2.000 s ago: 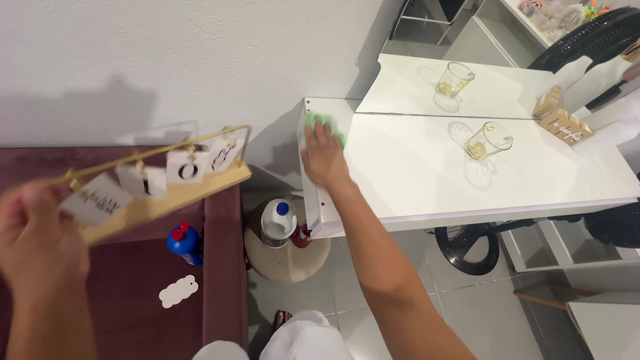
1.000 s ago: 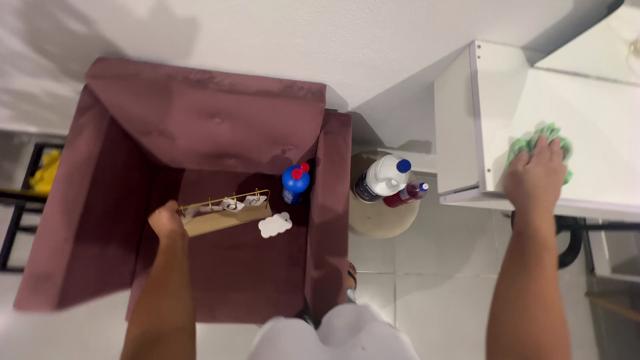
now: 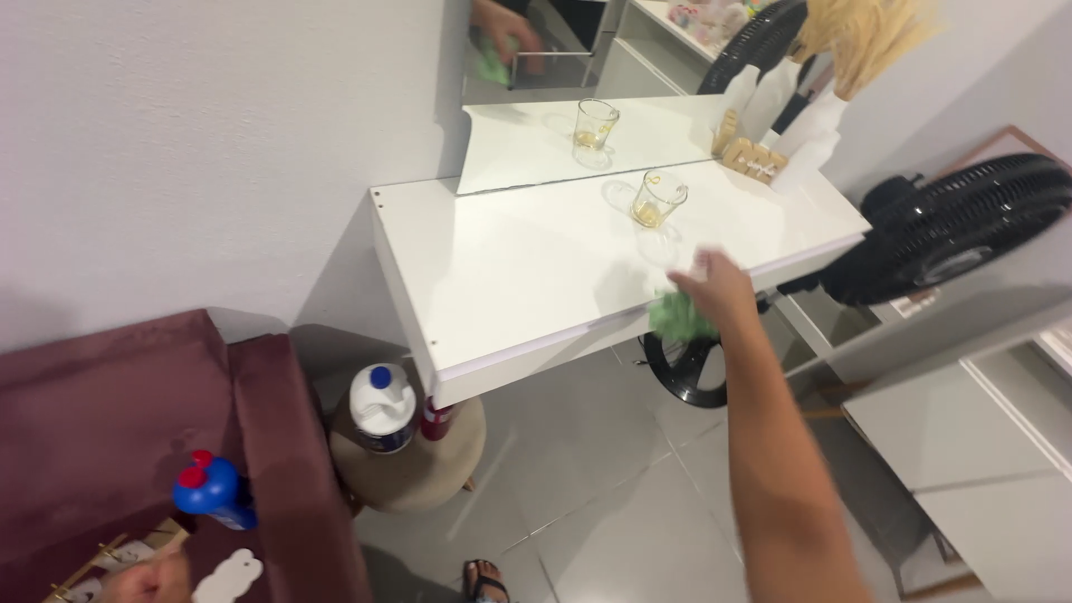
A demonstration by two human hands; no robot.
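My right hand [image 3: 712, 289] is at the front edge of the white wall-mounted table [image 3: 519, 276], gripping a green cloth [image 3: 682, 316] that hangs over that edge. Behind it, a clear glass mug [image 3: 659, 198] with a little yellowish liquid stands on the tabletop. At the bottom left, partly cut off by the frame, my left hand [image 3: 151, 578] is at the wooden stand with a gold rail and hanging cards [image 3: 126, 553], over the mauve armchair [image 3: 293, 469]. Whether its fingers still grip the stand cannot be told. A white scalloped tag [image 3: 230, 578] lies beside that hand.
A blue bottle with a red cap [image 3: 213, 490] is on the armchair. A white jug [image 3: 382, 410] and a red bottle [image 3: 435, 419] stand on a round stool [image 3: 410, 477]. A wooden sign [image 3: 754, 161], white vase [image 3: 808, 138], wall mirror [image 3: 544, 142] and black fan [image 3: 963, 226] are around the table.
The view has swung back right toward the table since one second ago. My right hand has moved with the cloth from the table's left end to its front edge, farther right. The stand is now down at the armchair.
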